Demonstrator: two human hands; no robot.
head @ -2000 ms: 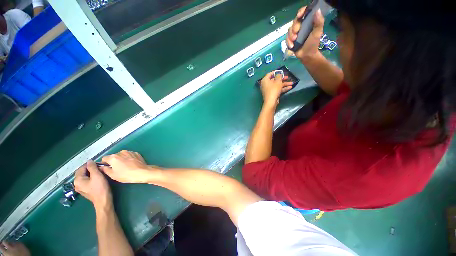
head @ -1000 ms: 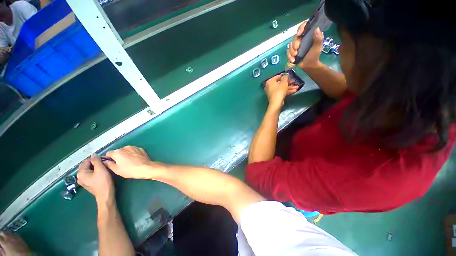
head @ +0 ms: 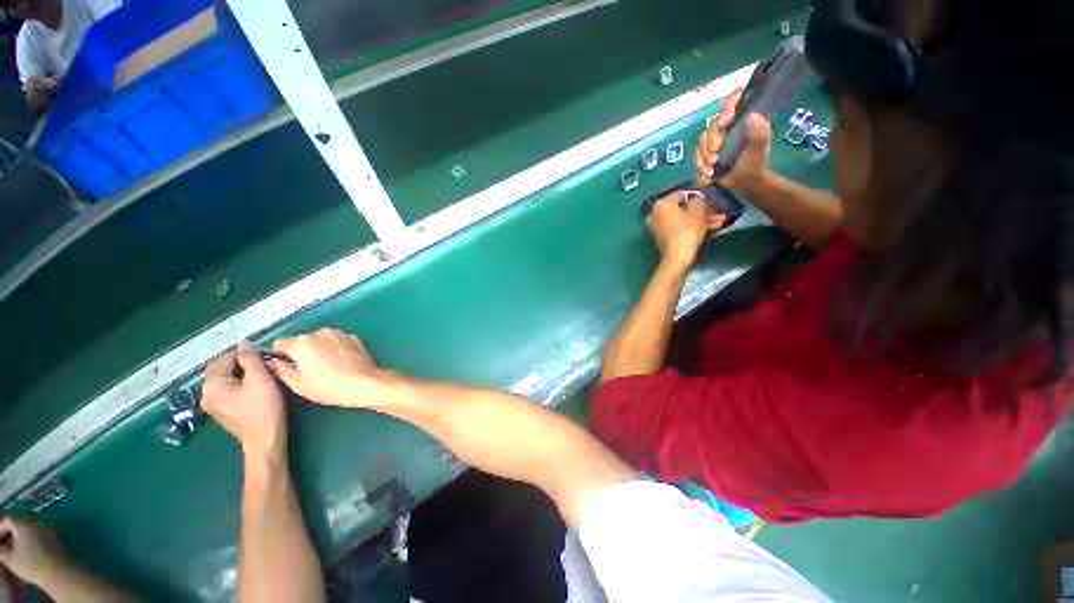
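Observation:
My left hand (head: pixel 244 398) is at the lower left over the green ledge (head: pixel 471 295), beside the white rail, with fingers pinched on a small unit that is almost wholly hidden by them. My right hand (head: pixel 326 366) meets it from the right, with its fingertips closed on a slim dark tool (head: pixel 277 357) that points at the left fingertips. Small glinting units (head: pixel 180 412) lie in a cluster on the ledge just left of my left hand.
A person in red (head: pixel 824 401) at right holds a grey-black driver (head: pixel 760 112) over a black block (head: pixel 728 206). Small units (head: pixel 650 158) lie beside it. A white upright (head: pixel 324 124), blue bin (head: pixel 165 112) and another person's hand (head: pixel 30 554) also show.
The view has shifted, so the scene sits further right. My hands stay together in nearly the same pose. More of the hand at the lower left shows, and the neighbour's driver is lower over the block.

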